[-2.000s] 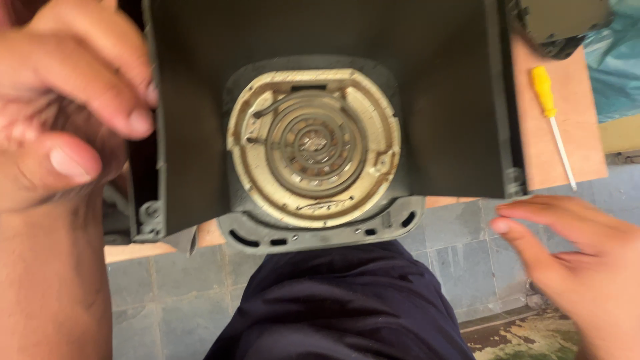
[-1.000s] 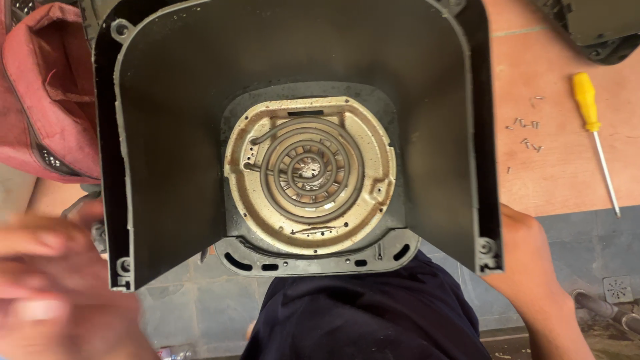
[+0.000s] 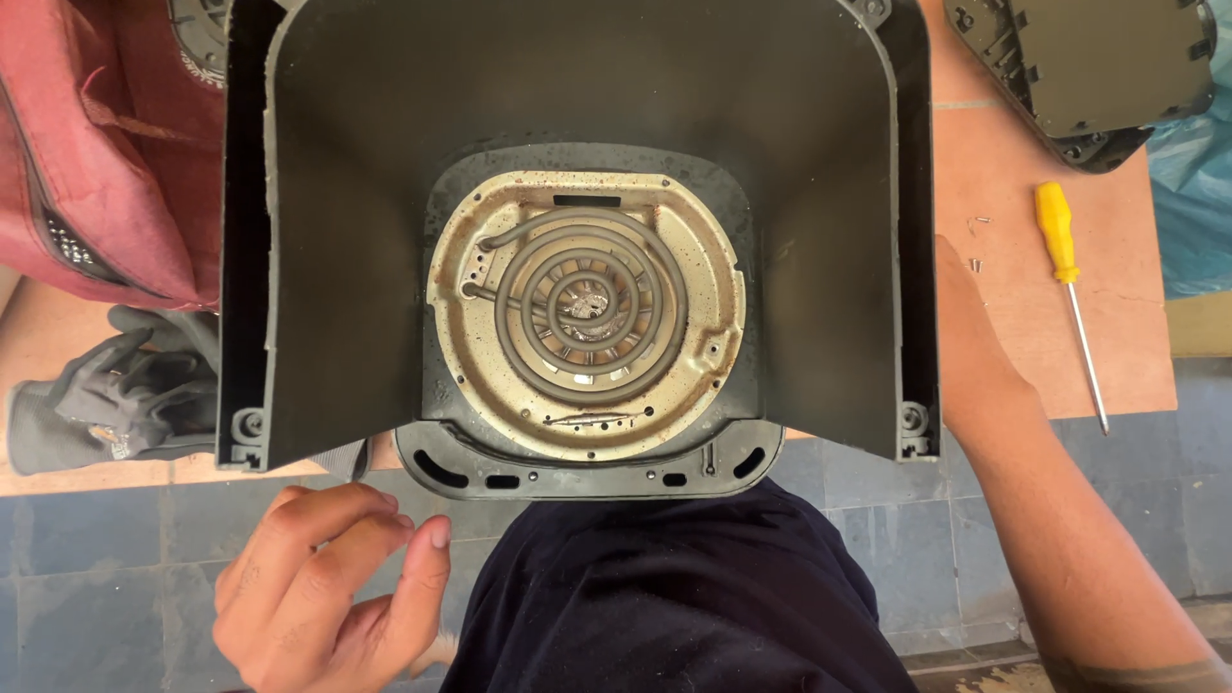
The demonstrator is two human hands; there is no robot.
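A black plastic appliance housing (image 3: 828, 241), which looks like an air fryer's, stands on the work surface before me. Inside it sits a round metal plate (image 3: 712, 289) with a coiled heating element (image 3: 679, 318) and fan blades behind the coil. My left hand (image 3: 332, 587) is below the housing's lower left corner, fingers curled and apart, holding nothing. My right hand (image 3: 953, 308) is at the housing's right side; its fingers are hidden behind the wall, so its grip does not show.
A yellow-handled screwdriver (image 3: 1057, 231) and small screws (image 3: 976, 265) lie at the right. Behind them is a black plastic part (image 3: 1116, 67) beside blue plastic sheeting (image 3: 1193, 202). Grey work gloves (image 3: 125, 395) and a red bag (image 3: 125, 183) are at the left.
My right hand, seen with its fingers below the housing's right corner two seconds ago, is now at the right wall. My left hand has moved from the left wall to below the lower left corner.
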